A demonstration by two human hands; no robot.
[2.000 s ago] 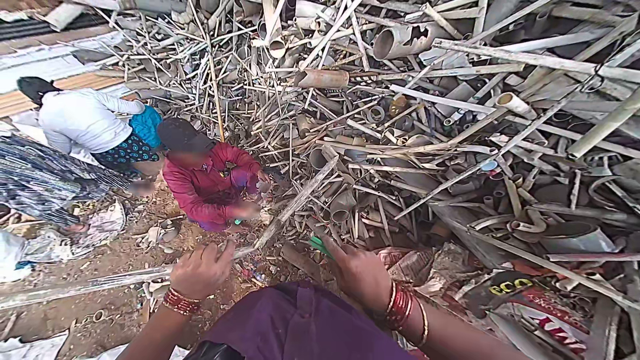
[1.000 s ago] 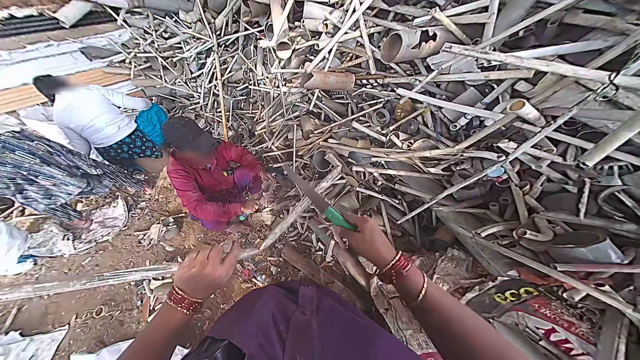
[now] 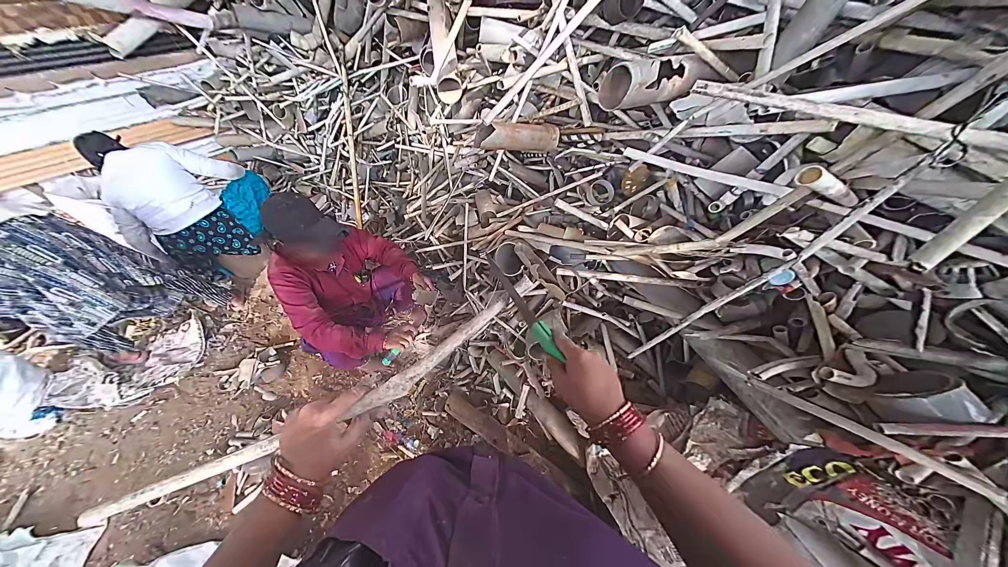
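My left hand (image 3: 321, 433), with red bangles at the wrist, is closed around a long pale pipe or strip (image 3: 441, 352). The piece slants from the lower left up to the right, past both sides of the hand. My right hand (image 3: 587, 378) grips the green handle of a knife (image 3: 545, 340). Its dark blade points up and to the left, near the upper end of the pale piece. Whether blade and piece touch, I cannot tell.
A person in a red shirt (image 3: 315, 295) crouches ahead on the left, holding a green-handled tool. Behind, a person in white (image 3: 157, 185) bends over. Scrap pipes (image 3: 669, 236) are heaped ahead and to the right. A printed sack (image 3: 874, 504) lies at the lower right.
The knife, low beside the pale piece two seconds ago, was raised with its blade up one second ago. The pale piece has shifted and turned somewhat in my left hand's grip.
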